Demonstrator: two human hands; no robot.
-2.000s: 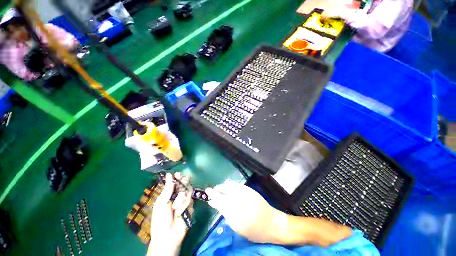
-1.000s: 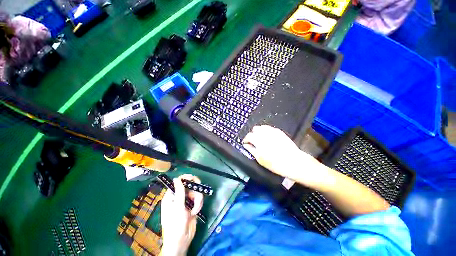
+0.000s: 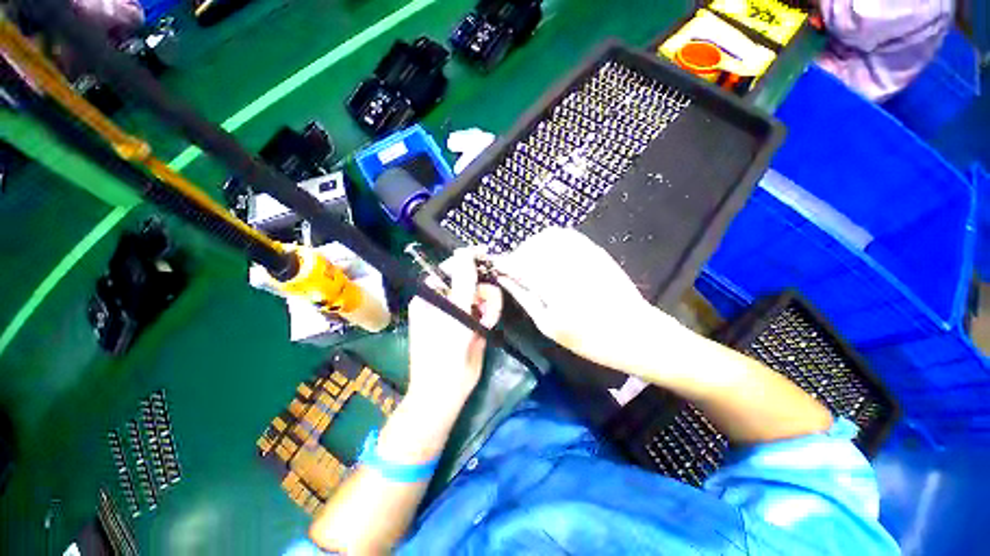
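My left hand (image 3: 447, 326), with a blue band on its wrist, holds a narrow dark strip (image 3: 429, 264) with small bright pieces at the near left edge of the parts tray. My right hand (image 3: 565, 291) is beside it, its fingertips pinched at the strip; whether they hold a small part is too small to tell. The black parts tray (image 3: 678, 223) holds rows of tiny silver parts on its left side, with loose ones scattered on its bare part. The brown jig (image 3: 315, 440) lies on the green bench, apart from both hands.
An orange screwdriver (image 3: 334, 288) hangs over a white-grey feeder (image 3: 315, 323). A blue holder (image 3: 402, 163) stands behind. Black units (image 3: 136, 285) sit across the bench. Filled strips (image 3: 143, 451) lie at left. A second tray (image 3: 820, 358) and blue bins (image 3: 868, 196) are at right.
My right hand has left the tray's inside and met my left hand. My left hand has moved up and right, away from the jig, with the strip. The view has shifted.
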